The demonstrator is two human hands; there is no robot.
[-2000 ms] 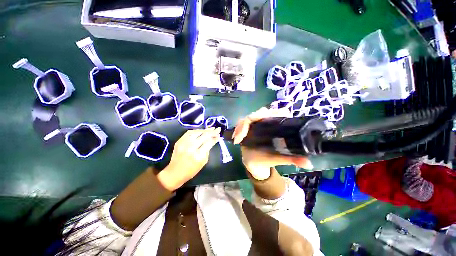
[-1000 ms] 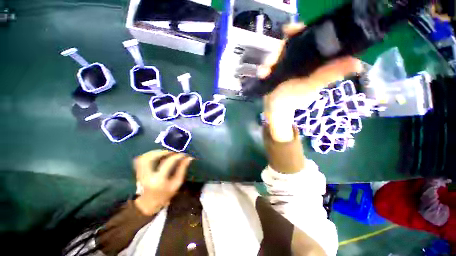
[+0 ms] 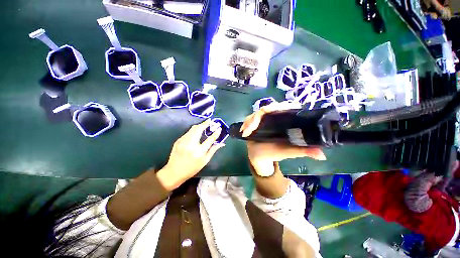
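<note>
My left hand [image 3: 189,153] holds an octagonal housing [image 3: 217,131] with a pale rim and dark centre down at the bench, fingers on its left side. My right hand [image 3: 265,146] is closed around the thick black electric screwdriver [image 3: 290,128], which lies nearly level, its tip pointing left at the housing's right edge. Whether the tip touches a screw cannot be seen. Several more housings with ribbon tails, such as one on the left [image 3: 64,62], lie left of my hands.
The screw feeder [image 3: 237,50] stands ahead, beside an open white box [image 3: 151,19]. A pile of housings [image 3: 323,88], a clear bag [image 3: 381,68] and black trays [image 3: 434,126] are at the right. A person in red [image 3: 388,196] is beyond the bench edge.
The right hand has swung the screwdriver from near the feeder back down to the left hand. The left hand, empty one second ago, now holds the housing that lay just above it.
</note>
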